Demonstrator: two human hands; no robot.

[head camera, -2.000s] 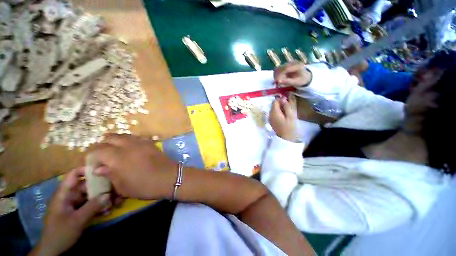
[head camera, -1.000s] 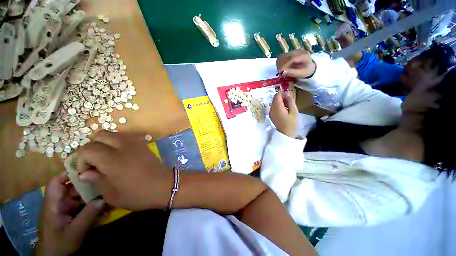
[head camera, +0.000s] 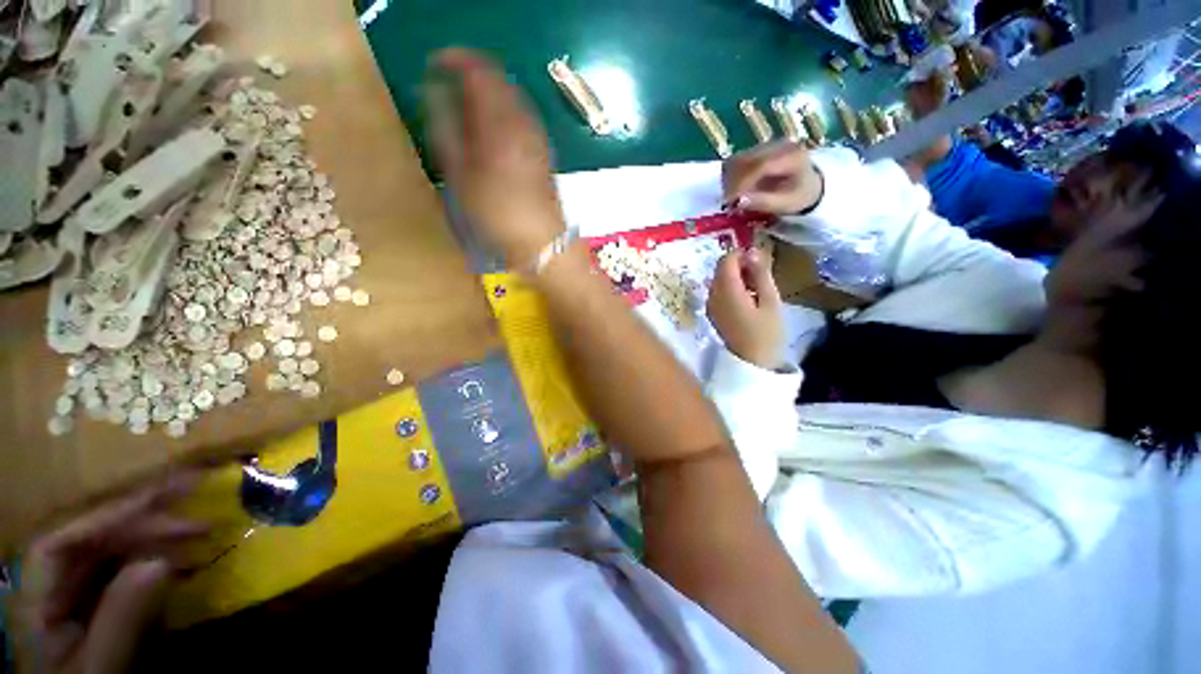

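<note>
My left hand (head camera: 106,573) is blurred at the lower left, over the left end of the printed headset carton (head camera: 375,481). Its fingers are apart and no piece shows in it. My right hand (head camera: 498,165) is stretched forward over the green surface, back up and blurred; whether it holds a piece cannot be told. A heap of beige housings (head camera: 145,184) lies at the upper left. A loose pile of tiny beige discs (head camera: 250,283) lies right of and below the housings. Single housings (head camera: 580,95) lie spaced in a row on the green surface (head camera: 672,46).
Brown cardboard (head camera: 408,296) lies under the heap and discs. On the right a person in a white jacket (head camera: 909,487) works with both hands over a white and red sheet (head camera: 632,184) bearing small beige pieces, close beside my right forearm. Other people sit farther back.
My hands, together around a beige housing before, are apart. The right has moved forward over the green surface; the left has moved down and left. The carton's headset picture is uncovered.
</note>
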